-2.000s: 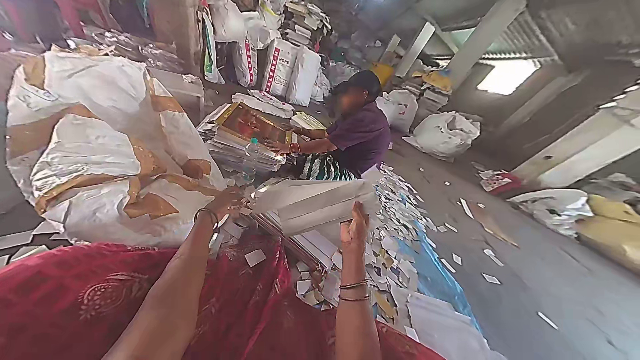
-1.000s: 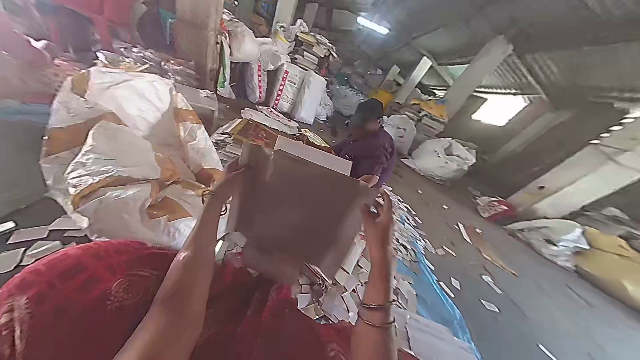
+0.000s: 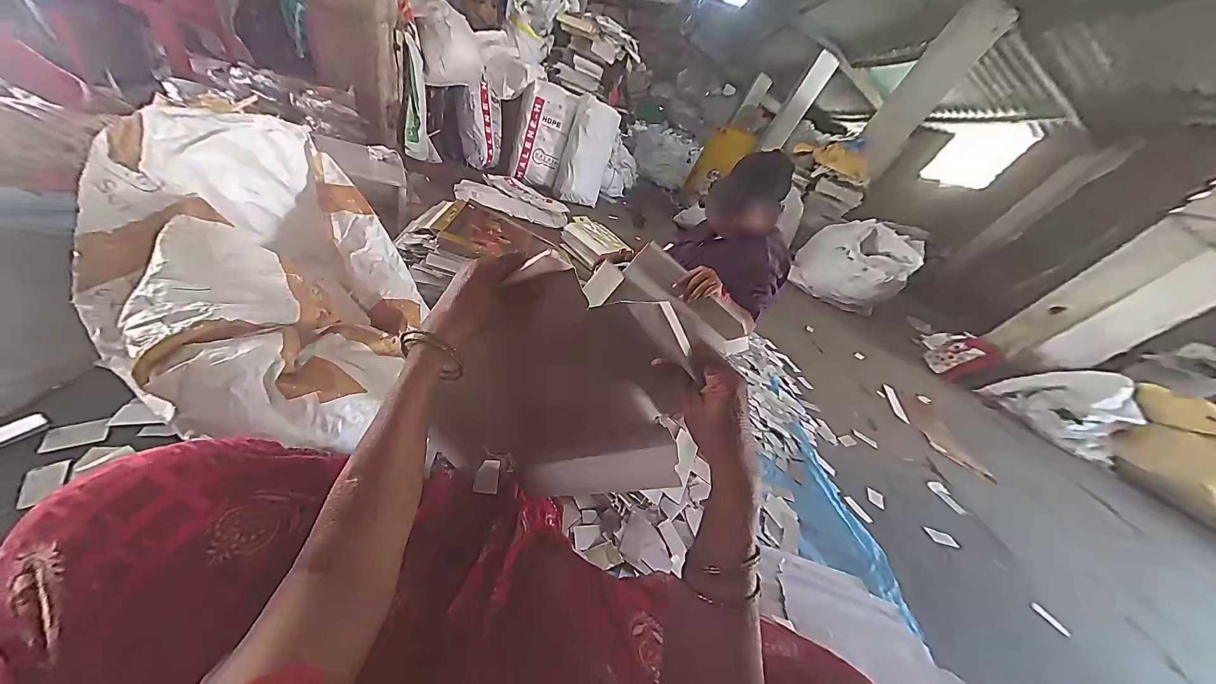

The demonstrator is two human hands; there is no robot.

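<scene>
My left hand (image 3: 480, 294) grips the upper left edge of a large brown sheet (image 3: 551, 370), which looks like paper or thin card with pale folded edges. On the sheet's right side, my right hand (image 3: 698, 385) holds its edge, fingers curled around a pale strip. The sheet is held over my lap and blurs in places. Small cut pieces of pale card (image 3: 646, 532) lie heaped beneath it. Just beyond the sheet, a co-worker (image 3: 731, 237) in a purple top holds a pale, box-like folded piece (image 3: 665, 275).
A big white and brown sack (image 3: 237, 285) stands at the left. Stacked papers (image 3: 437, 256) lie ahead. A blue plastic sheet (image 3: 845, 513) with scraps stretches along the right, beside the grey floor. White sacks (image 3: 860, 261) stand farther back.
Two seconds ago my hands were lower and farther apart beside a pale folded sheet. They have come up, holding a large brown sheet between them. The co-worker has raised a pale piece.
</scene>
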